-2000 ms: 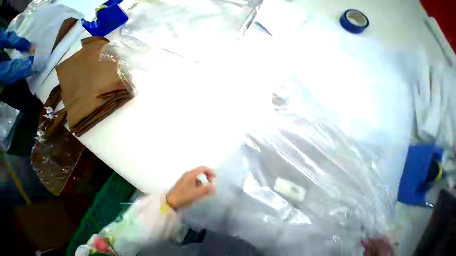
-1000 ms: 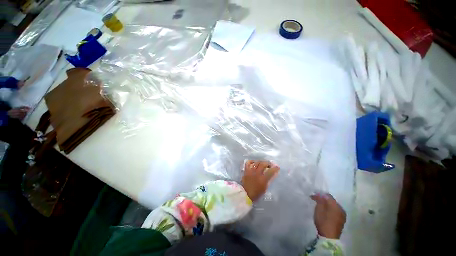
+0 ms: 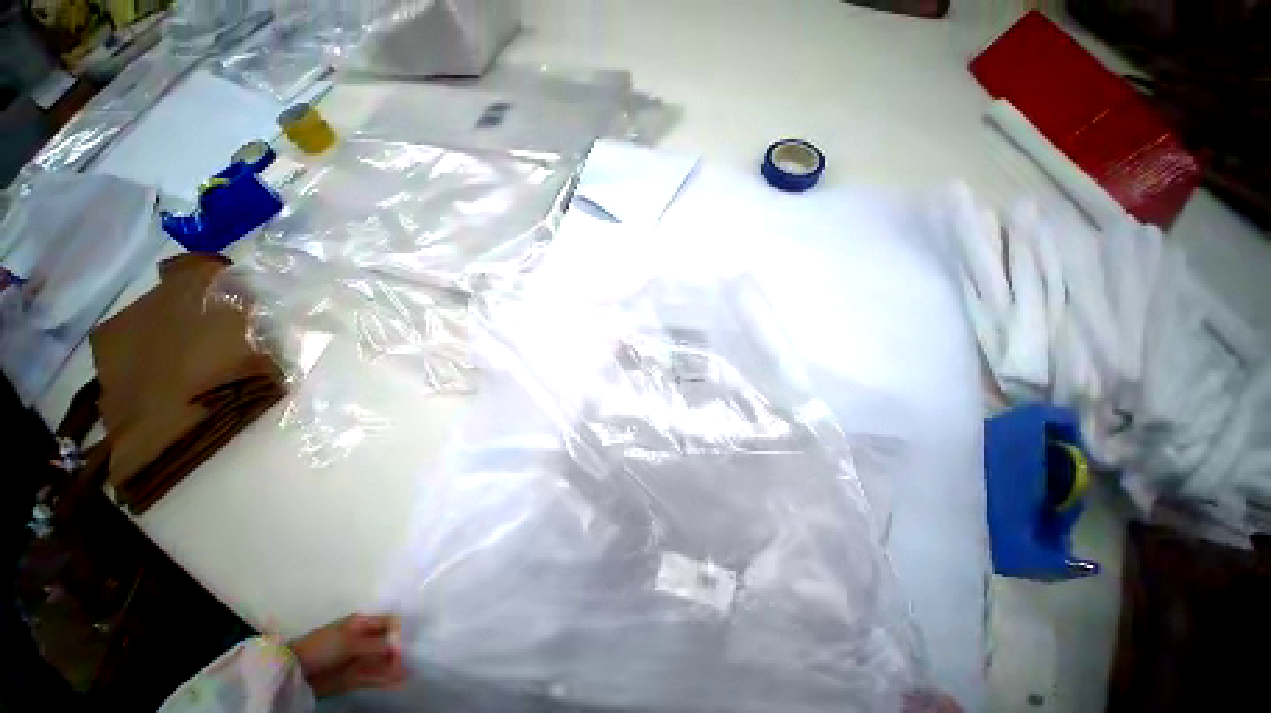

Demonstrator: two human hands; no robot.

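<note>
A large clear poly bag (image 3: 613, 474) lies wrinkled in front of me with a pale wrapped item inside and a small white label (image 3: 697, 581) on it. It lies over a stack of white tissue paper (image 3: 892, 279). My left hand (image 3: 356, 652), in a floral sleeve, pinches the bag's near left edge. My right hand (image 3: 931, 701) shows only as a small blurred part at the bottom edge, by the bag's near right corner; its fingers are hidden.
A blue tape dispenser (image 3: 1034, 495) stands right, near white paper strips (image 3: 1031, 293). A blue tape roll (image 3: 793, 165) and red box (image 3: 1087, 119) lie at the back. Folded brown bags (image 3: 188, 376), more poly bags (image 3: 432, 209) and a second dispenser (image 3: 226, 206) are at left.
My left hand has moved from the bag's middle left to its near left edge. My right hand has moved down, mostly out of view. The bag is spread wider towards me.
</note>
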